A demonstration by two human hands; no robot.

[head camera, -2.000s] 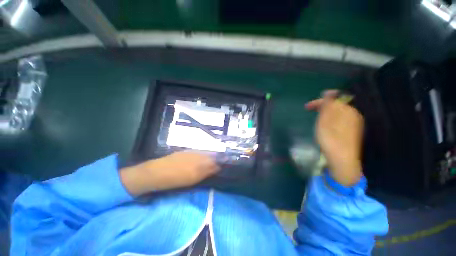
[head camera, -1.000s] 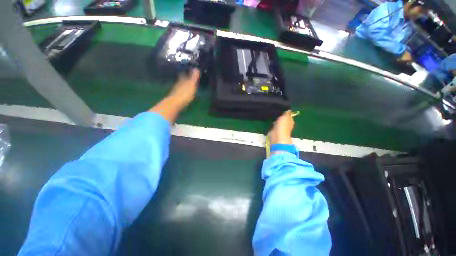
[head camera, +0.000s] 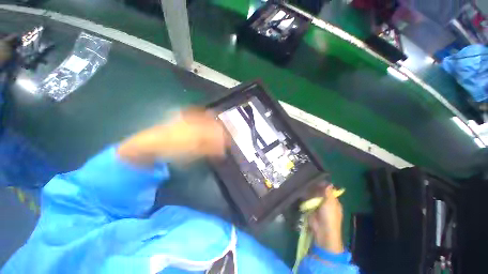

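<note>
A black foam tray (head camera: 239, 188) with an opened tablet (head camera: 260, 140) in it is tilted, near the pale rail. The tablet shows a white-silver battery (head camera: 238, 126), a bent dark flex cable and a board with a yellow patch (head camera: 290, 165). My left hand (head camera: 200, 135) is blurred and lies at the tray's left edge, its fingers partly hidden; its grip is unclear. My right hand (head camera: 327, 215) holds the tray's lower right corner, with a pale yellow liner strip (head camera: 304, 235) hanging from it.
A pale rail (head camera: 342, 132) and an upright post (head camera: 177, 33) stand ahead. Another tray (head camera: 274, 47) sits on the green conveyor. Black trays (head camera: 396, 214) are stacked at right. A clear plastic bag (head camera: 77, 65) lies at left. Other people's blue sleeves show at upper right.
A tray with a yellow-patched tablet has come from the conveyor to the bench side, turned and tilted. Both hands have drawn back toward me. Another tray remains on the conveyor.
</note>
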